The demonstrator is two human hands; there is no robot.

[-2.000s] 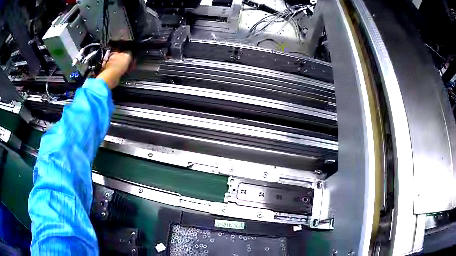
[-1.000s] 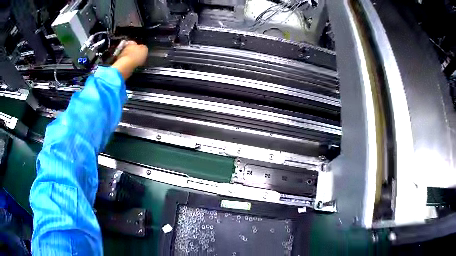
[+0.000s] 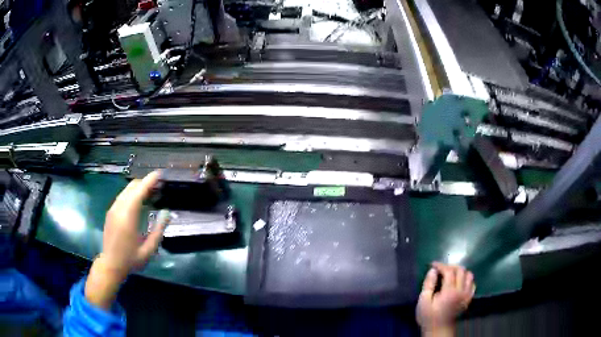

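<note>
My left hand (image 3: 130, 227) is open and empty, thumb and fingers apart, at the left ends of two dark plate stacks. The taller black stack (image 3: 188, 192) lies against the rail; the lower one (image 3: 198, 222), with a silver-grey top, lies nearer me. Whether the fingertips touch them is unclear. The black parts tray (image 3: 256, 263) lies in front of me, with tiny silvery rings (image 3: 283, 227) mostly at its left. My right hand (image 3: 448, 295) is beyond the tray's right edge, fingers curled; its palm is hidden and no held thing shows.
Long silver rails (image 3: 316, 143) run across behind the tray. A grey-blue gantry beam with a bolted end plate (image 3: 455, 122) stands at the right, dark slanted plates (image 3: 494, 168) beside it. A grey post (image 3: 560, 181) crosses at far right. Blue cloth shows at lower left.
My left hand has come back from the machinery at the far left to the plate stacks. My right hand has entered at lower right. The view has shifted, showing the whole tray and gantry end.
</note>
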